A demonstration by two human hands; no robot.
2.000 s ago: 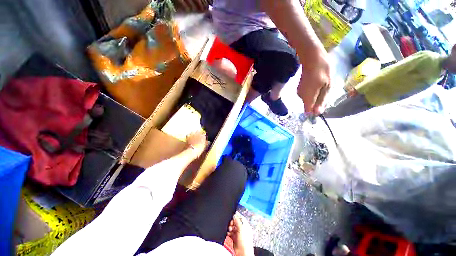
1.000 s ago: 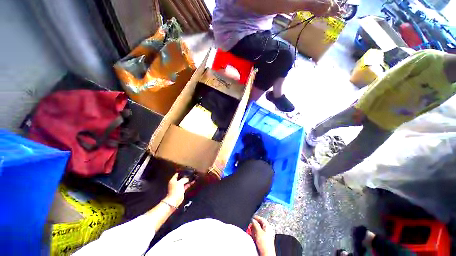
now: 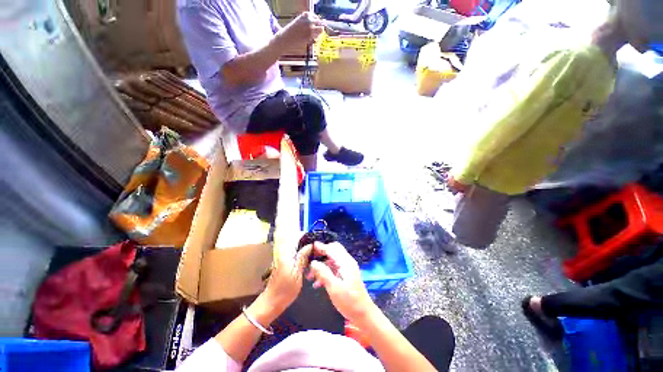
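Note:
My left hand (image 3: pixel 285 281) and my right hand (image 3: pixel 337 280) are together over my lap, at the near edge of the blue crate. A small dark cord bundle (image 3: pixel 318 237) with a thin loop is held between the fingers, mostly in my left hand; the fingers hide part of it. My right fingertips touch or pinch at it; the exact grip is too blurred to tell. The open blue plastic crate (image 3: pixel 396 245) holds a heap of loose black pieces (image 3: pixel 356 234). The narrow open carton (image 3: pixel 236 275) stands to its left, with black goods and a pale yellow item inside.
A dark red cloth bag (image 3: pixel 87 298) lies on a black box at left. An orange sack (image 3: pixel 169 196) stands behind it. A seated person (image 3: pixel 236 62) handles dark cords ahead. A child-sized person in yellow-green (image 3: pixel 541 120) stands at right, near a red stool (image 3: pixel 632 225).
My left hand has moved from beside the carton to over my lap with the dark bundle, and my right hand has come up to meet it. The view has turned.

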